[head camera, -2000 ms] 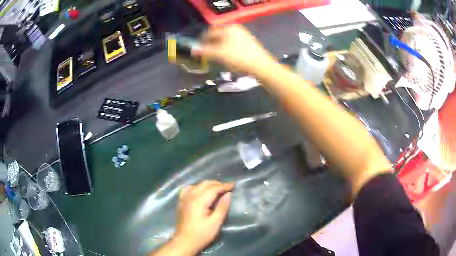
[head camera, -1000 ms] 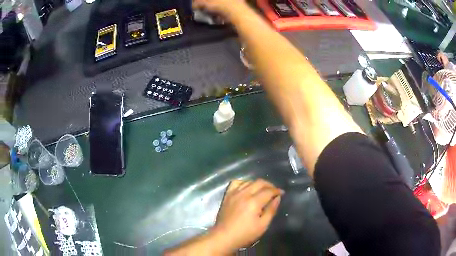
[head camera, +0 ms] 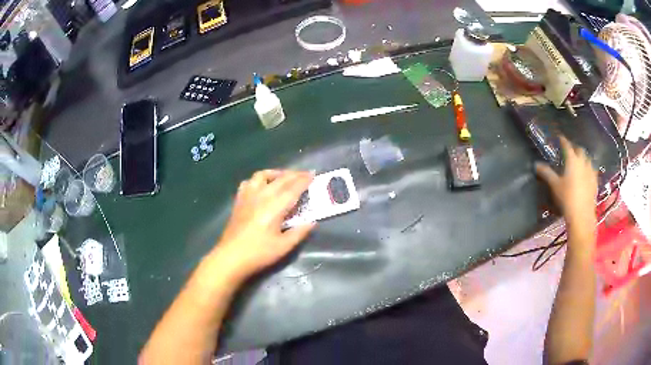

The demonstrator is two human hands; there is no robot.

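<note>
A white phone housing (head camera: pixel 339 196) with an oval hole at its right end lies on the green mat. My left hand (head camera: pixel 264 217) is on its left part, with the fingers over the top edge and the thumb along the lower edge, so that part is hidden. My right hand (head camera: pixel 571 178) is at the right end of the bench with its fingers apart, just below a dark elongated tool (head camera: pixel 542 139). I see nothing in my right hand.
A black battery (head camera: pixel 464 167), a red and yellow screwdriver (head camera: pixel 460 117), a white strip (head camera: pixel 371 112) and a blue-tipped squeeze bottle (head camera: pixel 269 107) lie beyond the housing. A dark phone (head camera: pixel 139 146) and clear cups (head camera: pixel 98 173) are at left. Black cords hang at the right edge.
My right hand has come back from the far parts tray to the right end. My left hand, previously loosely curled on the mat, is now on the white housing. The view has shifted.
</note>
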